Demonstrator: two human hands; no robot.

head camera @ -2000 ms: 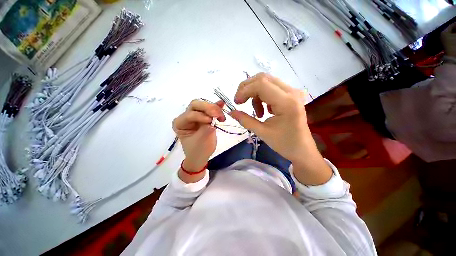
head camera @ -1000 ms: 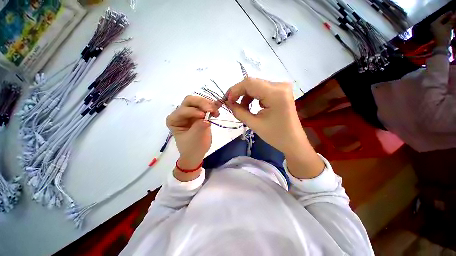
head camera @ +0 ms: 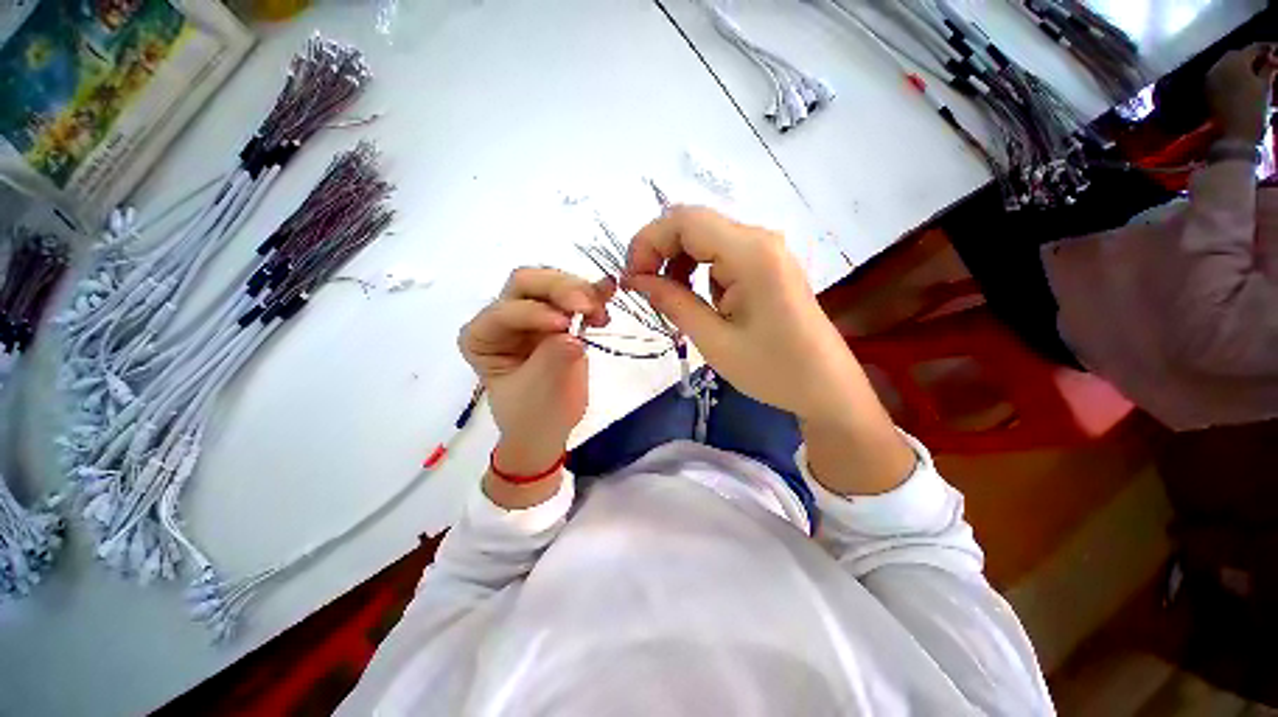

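My left hand (head camera: 527, 336), with a red string at the wrist, pinches a tiny white connector housing (head camera: 576, 324) between its fingertips. Thin lead wires (head camera: 628, 338) loop from the housing towards the cable in work (head camera: 704, 397), which hangs at my lap by the table edge. My right hand (head camera: 743, 301) pinches thin wires close to my left fingertips. Several loose dark and pale strands (head camera: 603, 252) fan up and left between the hands. The wire tips under the right fingertips are hidden.
Cable bundles (head camera: 231, 301) lie at the left. A single cable with an orange-red band (head camera: 376, 511) lies left of my left arm. A printed bag (head camera: 105, 84) is upper left. More cable bundles (head camera: 1002, 105) lie upper right, near a seated person (head camera: 1170, 301). A red stool (head camera: 953, 385) stands below the table.
The strands between the hands have shifted and spread, and the right fingers now pinch closer to the left fingertips. The left hand keeps the housing. The view has shifted slightly.
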